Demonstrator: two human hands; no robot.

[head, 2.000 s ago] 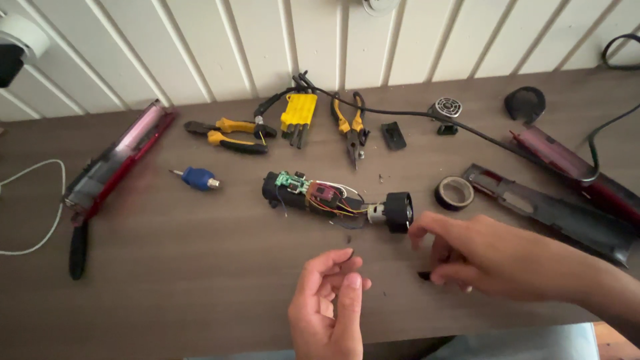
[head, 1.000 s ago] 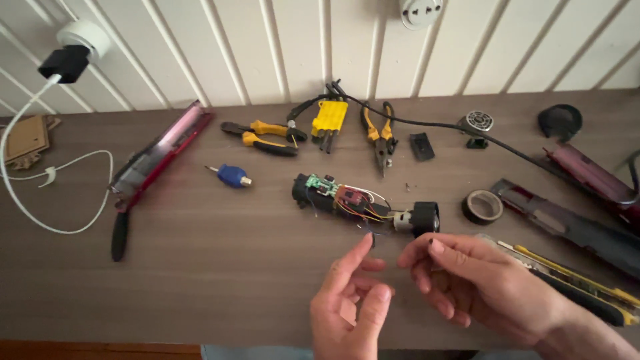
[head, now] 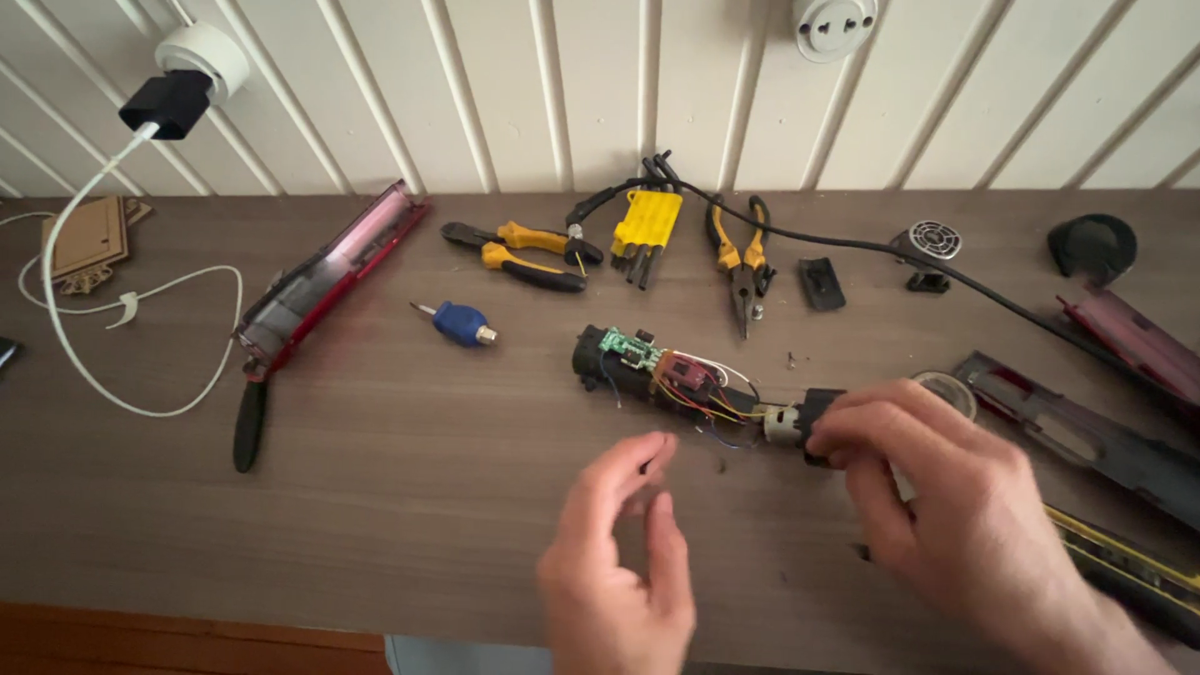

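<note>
A black cylindrical core with a green circuit board [head: 630, 349], thin wires and a small metal motor [head: 781, 424] lies in the middle of the wooden table. My right hand [head: 947, 497] is at its right end, fingers bent over the black round cap [head: 819, 412]; whether they grip it is hidden. Below the core, my left hand [head: 623, 562] is raised with thumb and fingers apart. A tiny dark piece [head: 646, 466] shows at its fingertips, but I cannot tell whether it is held. Small dark bits lie on the table between the hands.
Behind are diagonal cutters [head: 534, 255], a yellow hex key holder [head: 647, 220], long-nose pliers [head: 742, 262] and a black cable. A blue stubby screwdriver [head: 459, 323] and red housing shell [head: 328, 281] lie left. At right are a tape roll [head: 947, 392], dark shell [head: 1078, 436] and yellow-edged tool [head: 1125, 562].
Over the last second my right hand has moved from near my left fingertips to the core's capped end. My left hand stays below the core. The view has shifted since two seconds ago.
</note>
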